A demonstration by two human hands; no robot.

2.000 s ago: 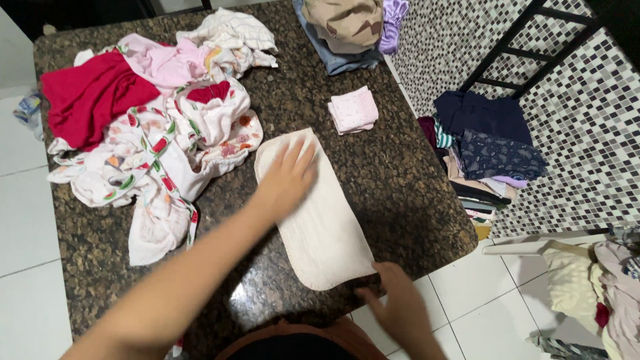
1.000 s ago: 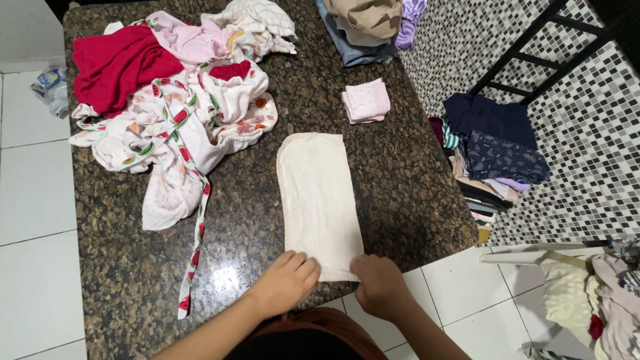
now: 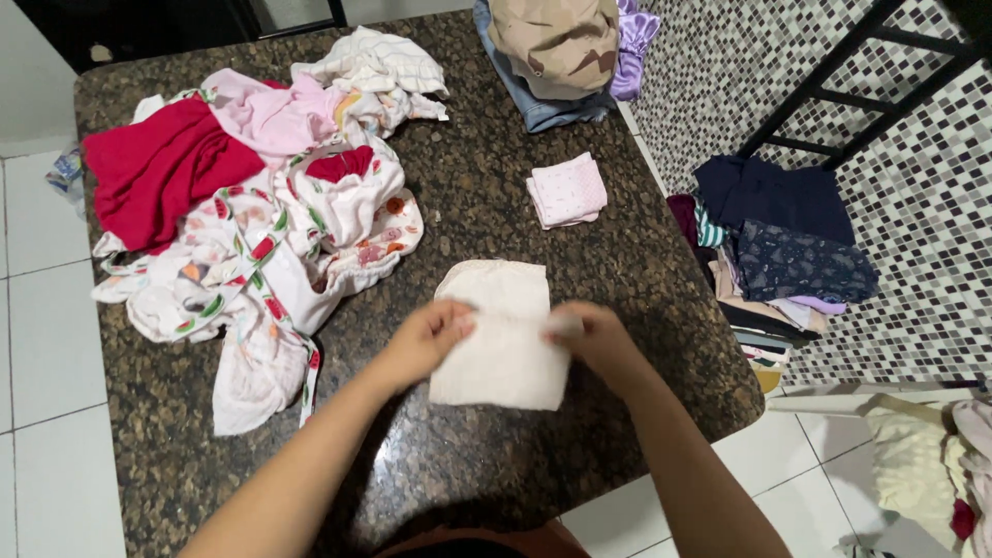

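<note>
A cream cloth [image 3: 500, 356] lies on the dark granite tabletop, its near part folded up over the rest. My left hand [image 3: 434, 337] pinches the left edge of that fold between thumb and fingers. On the opposite side my right hand [image 3: 585, 333], blurred by motion, grips the right edge. Beyond the cloth sits a small folded pink printed cloth [image 3: 567, 191]. A heap of rumpled clothes spreads over the left of the tabletop, with a red garment [image 3: 167, 170], a pink one [image 3: 271, 116] and a white one with a watermelon-print strip [image 3: 260, 252].
At the table's far edge lie a camouflage cloth item [image 3: 558, 46], folded denim [image 3: 542, 112] and purple satin [image 3: 635, 54]. Right of the granite table [image 3: 659, 271] stands a stack of folded clothes [image 3: 775, 240] by a black metal frame [image 3: 845, 97]. More fabric [image 3: 914, 457] hangs at lower right.
The cream cloth lay long and flat; its near end is now folded upward, making it shorter. Both hands have moved from its near corners up to its sides.
</note>
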